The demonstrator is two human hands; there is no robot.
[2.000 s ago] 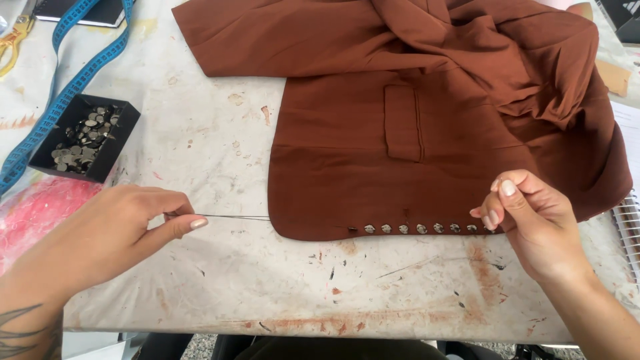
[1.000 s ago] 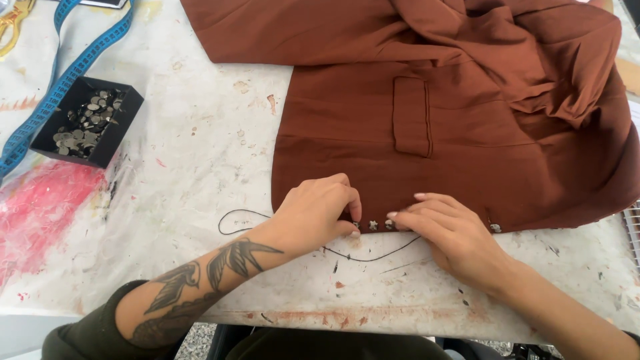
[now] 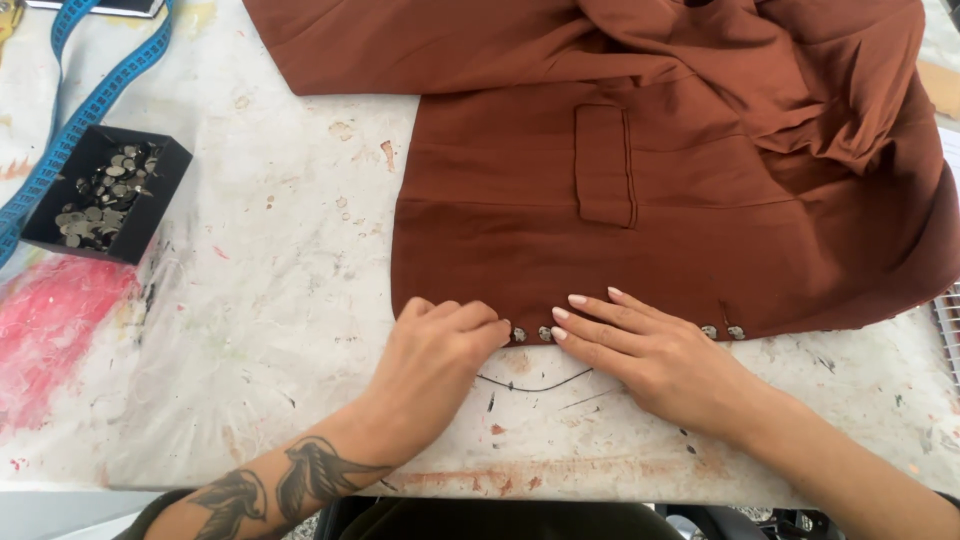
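Note:
A brown jacket lies with its edge toward me, a row of small metal embellishments along that edge. At the left end of the row my left hand pinches at the fabric edge with thumb and fingers; what lies between its fingertips is hidden. My right hand rests flat on the edge with fingers spread, covering part of the row. A dark thread curves over the table between the hands, just below the edge. No needle can be seen.
A black box of loose metal pieces stands at the left, beside a blue measuring tape. Pink staining marks the table covering below it. A spiral notebook lies partly under the jacket at the right.
Two seconds ago my left hand held a taut thread out left of the jacket; it is now at the fabric edge. My right hand has moved left and lies flat on the edge.

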